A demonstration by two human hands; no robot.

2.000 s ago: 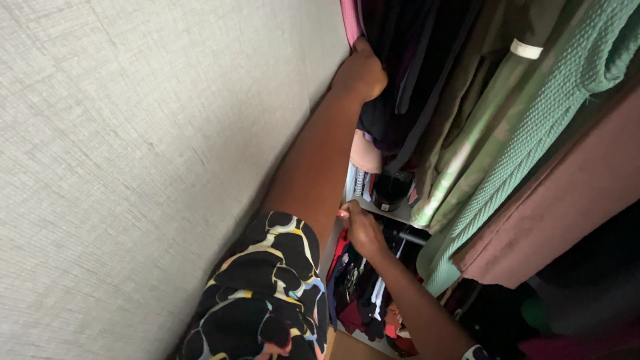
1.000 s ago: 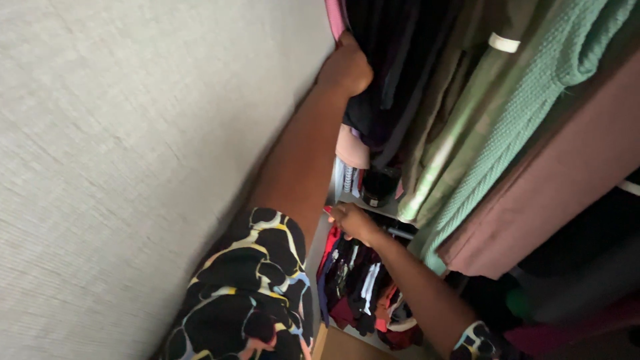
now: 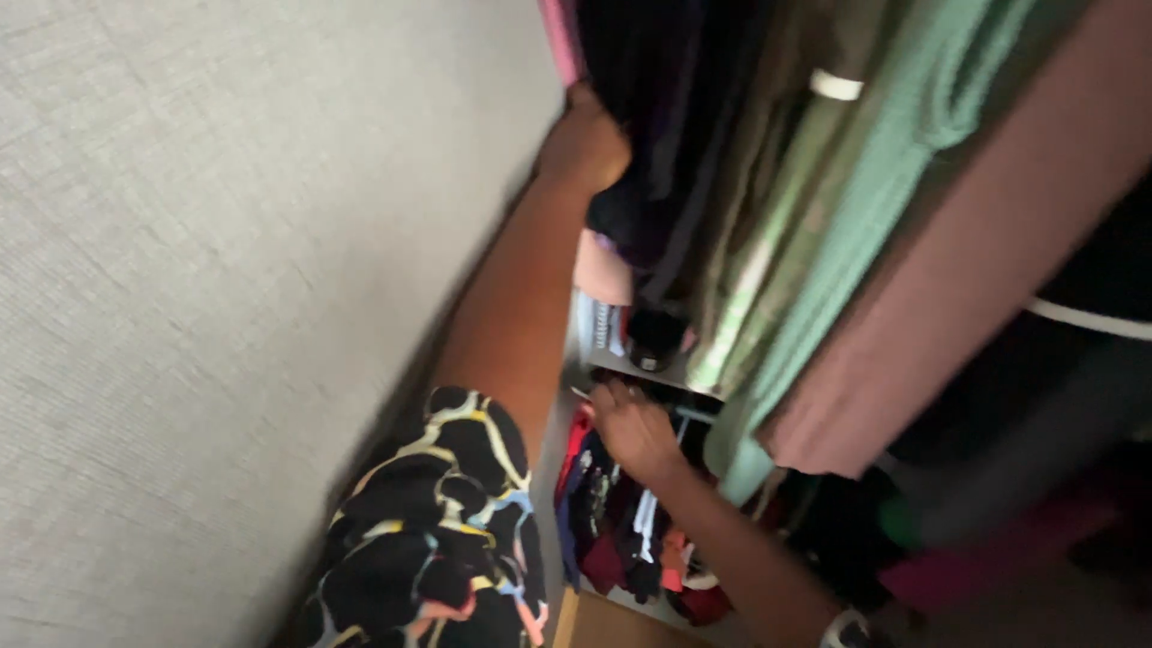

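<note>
My left hand (image 3: 587,139) is raised beside the pale wall, its fingers curled at the lower end of a pink strip of fabric or trim (image 3: 562,45), against dark hanging clothes (image 3: 670,117). Some of its fingertips are hidden. Lower down, my right hand (image 3: 634,427) reaches in from the lower right, fingers bent at the top of a red garment (image 3: 574,445) on the lower rail. A small white tip, perhaps of a hanger, shows by its fingers; blur hides whether they grip it. Several dark, red and white garments (image 3: 621,522) hang below this hand.
A textured pale wall (image 3: 225,270) fills the left. Olive trousers (image 3: 765,261), a mint knitted garment (image 3: 855,243) and a dusty-pink garment (image 3: 972,261) hang at the right. A shelf (image 3: 661,371) bears a black cap-like item (image 3: 655,337) and folded clothes. A wooden surface (image 3: 621,625) lies at the bottom.
My right hand has shifted slightly away from the left forearm, and its fingers are now more bent over the top of the lower clothes. My left hand stays at the pink strip.
</note>
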